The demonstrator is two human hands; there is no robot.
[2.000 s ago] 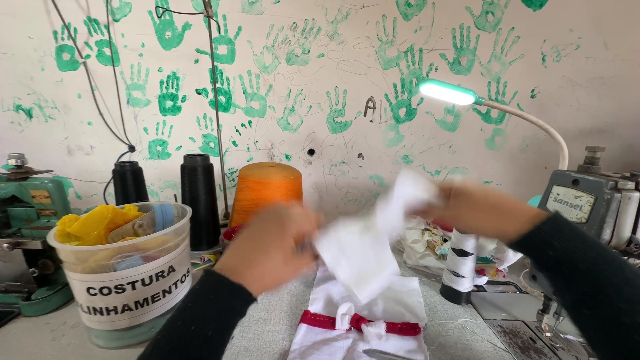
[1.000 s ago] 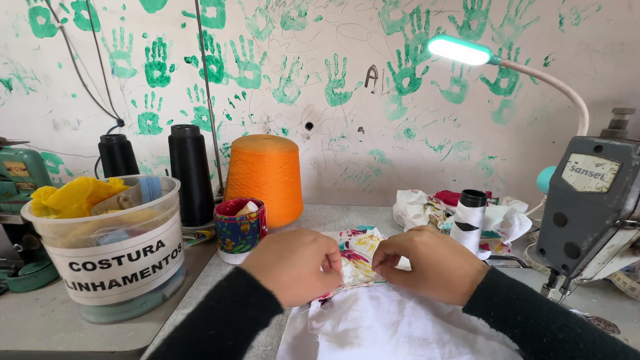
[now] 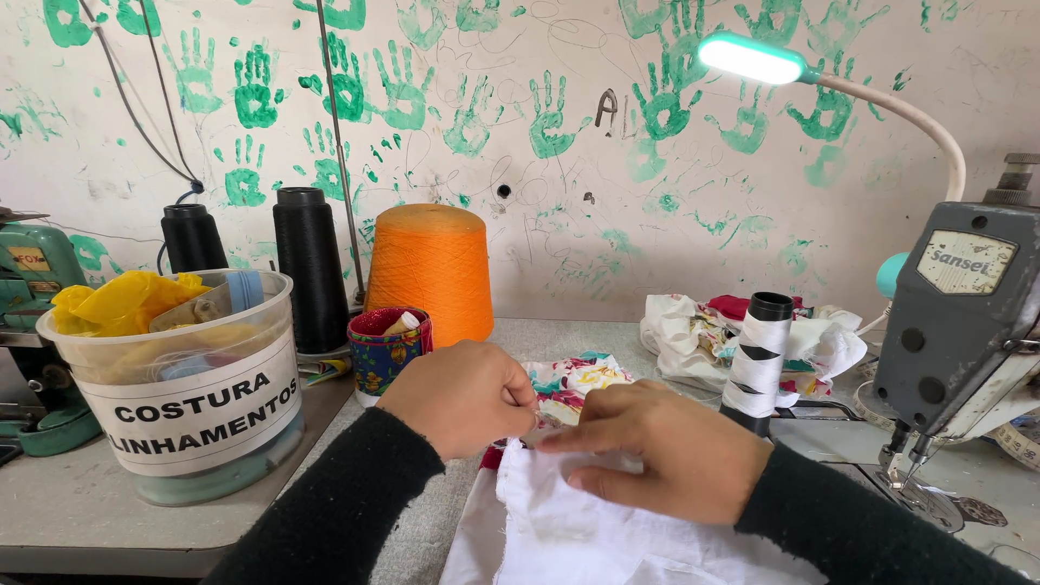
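Note:
White fabric (image 3: 601, 520) lies over the front of the table, its rough left edge showing. Beyond it is a piece of floral printed fabric (image 3: 577, 378), and a bit of red cloth (image 3: 491, 457) shows at its left. My left hand (image 3: 463, 398) pinches the cloth near the white fabric's upper left corner, thumb against the fingers. Just to the right, my right hand (image 3: 658, 455) rests on the upper part of the white fabric with its index finger stretched toward my left hand; the thumb is apart from it. The exact grip under the left fingers is hidden.
A plastic tub (image 3: 183, 431) stands left, near black thread cones (image 3: 309, 272), an orange thread cone (image 3: 431, 272) and a small floral fabric holder (image 3: 390, 353). At right are a white thread cone (image 3: 756, 357), crumpled cloth scraps (image 3: 691, 341), a sewing machine (image 3: 951, 325) and a lit lamp (image 3: 751, 58).
Two seconds ago both hands held white cloth raised above a white piece with a red strip. The cloth is now down on the table, and my right hand's fingers have spread since one second ago.

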